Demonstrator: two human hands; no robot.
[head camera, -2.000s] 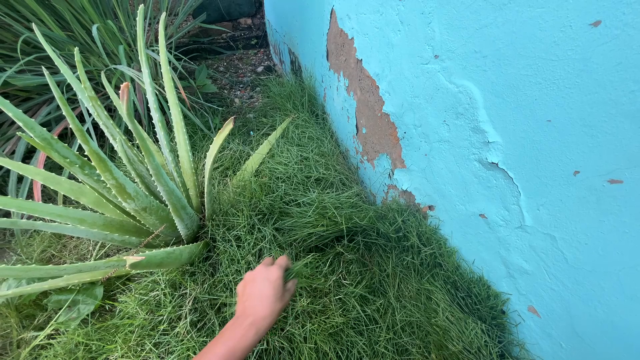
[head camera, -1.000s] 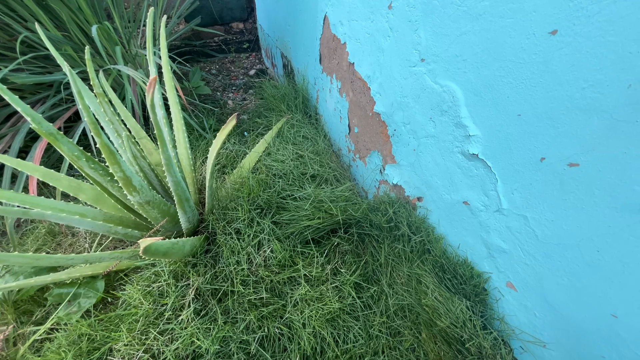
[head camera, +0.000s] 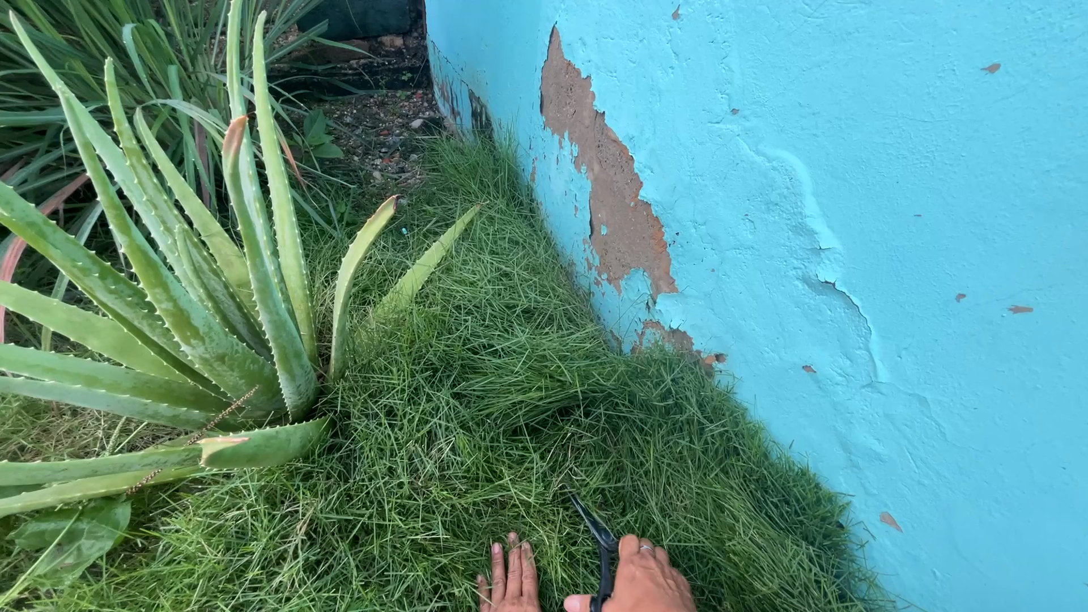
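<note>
My right hand (head camera: 648, 580) is closed around the dark handles of a cutting tool (head camera: 605, 544), which looks like scissors or small shears. Its pointed blades angle up and left over the long green grass (head camera: 510, 425). Whether the blades are apart is hard to tell. To the left of the tool, my left hand (head camera: 512, 578) lies on the grass with fingers extended and holds nothing visible. Both hands are cut off by the bottom edge of the view. An aloe plant (head camera: 229, 340) with toothed leaves stands left of the grass, one stubby cut leaf (head camera: 263, 444) low at its base.
A turquoise painted wall (head camera: 850, 212) borders the grass on the right, its paint peeled to a brown patch (head camera: 608, 178). Strappy-leaved plants (head camera: 170, 68) grow behind the aloe. Pebbly soil (head camera: 382, 127) lies at the far end beside the wall.
One hand reached over the grass two seconds ago, and no hand showed one second ago. Now both hands are at the bottom, with the cutting tool in my right hand.
</note>
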